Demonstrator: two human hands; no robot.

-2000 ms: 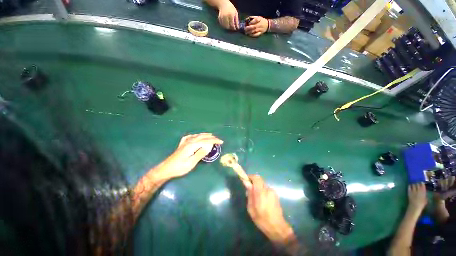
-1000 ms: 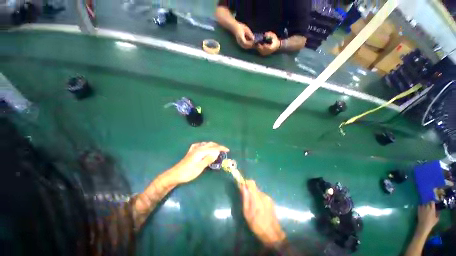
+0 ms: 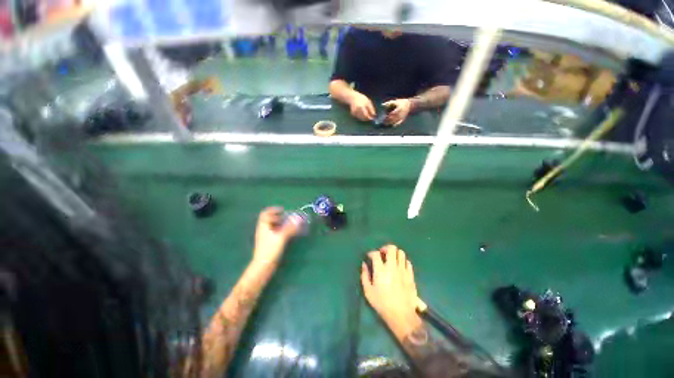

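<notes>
My left hand (image 3: 270, 235) holds a small round unit (image 3: 295, 221) with a pale face, blurred by motion. A wired unit (image 3: 323, 206) with a blue-silver face and thin pale leads lies just right of it, beside a black part (image 3: 335, 218) with a yellow-green spot. My right hand (image 3: 390, 284) is palm down, its fingers over a dark part that shows only in bits at the fingertips. The mallet (image 3: 451, 330) lies beside and partly behind my right wrist, its cream end showing and its dark handle running to lower right.
A black part (image 3: 201, 204) lies at left. A pile of black units (image 3: 547, 317) lies at lower right, with other dark parts farther right. A white strip (image 3: 451, 125) slants down; a yellow cord (image 3: 580, 155) hangs at right. Beyond the rail (image 3: 281, 139) are a tape roll (image 3: 325, 128) and a person.
The view has tilted up and shifted left. My right hand has let go of the mallet and now covers a dark part. My left hand has moved away from it towards the wired unit, carrying a round unit.
</notes>
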